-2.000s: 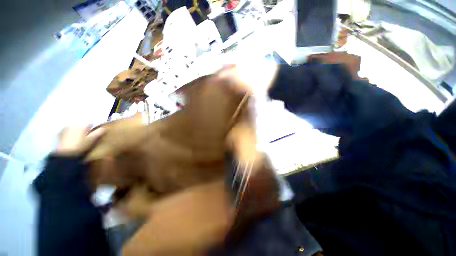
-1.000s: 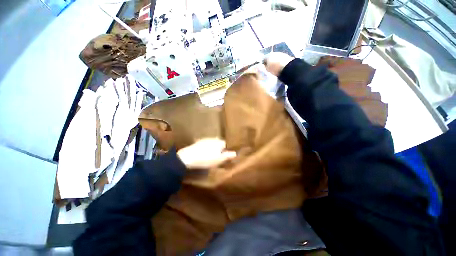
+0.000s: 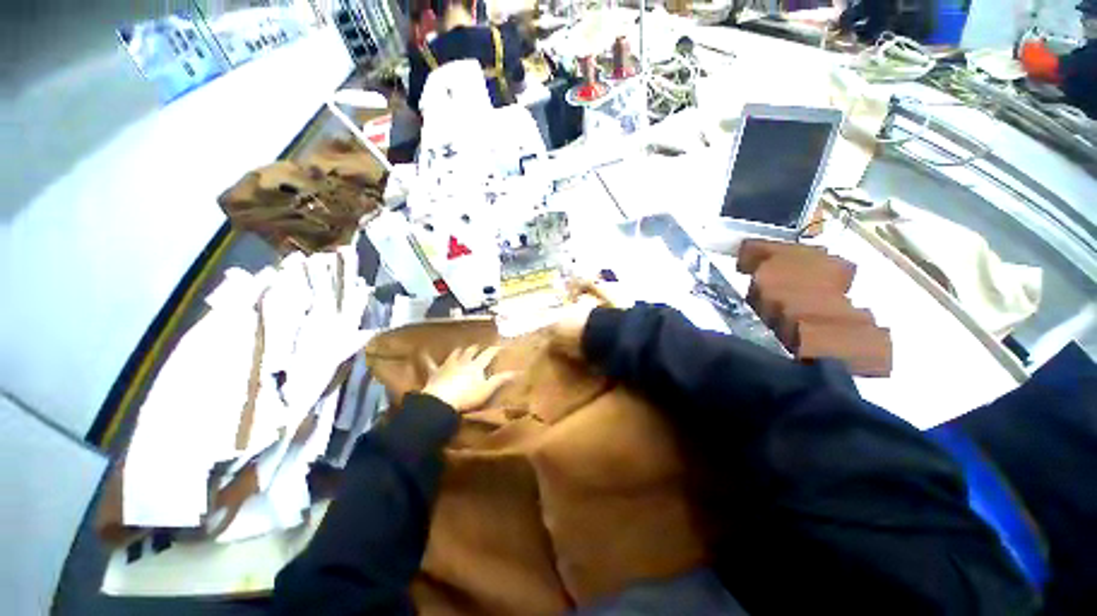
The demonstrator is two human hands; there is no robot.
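A large tan-brown garment panel [image 3: 614, 481] covers my lap and the table front, its upper edge just below the yellow work clamp [image 3: 526, 284] of the white sewing machine [image 3: 463, 229]. My left hand [image 3: 467, 378] lies on the panel's upper left part with its fingers spread. My right hand [image 3: 570, 333] is at the panel's upper edge near the clamp, partly hidden by its dark sleeve; whether it grips the cloth cannot be told.
White pieces with brown strips [image 3: 229, 397] are piled at left, a crumpled brown bundle [image 3: 307, 199] behind them. Brown patches [image 3: 818, 307] lie fanned at right below a dark control panel [image 3: 780, 169]. A person [image 3: 463, 48] is at the back.
The panel was swung over the table and now lies spread before the machine. My right hand has come down and left to the clamp. My left hand has moved slightly left, fingers spread.
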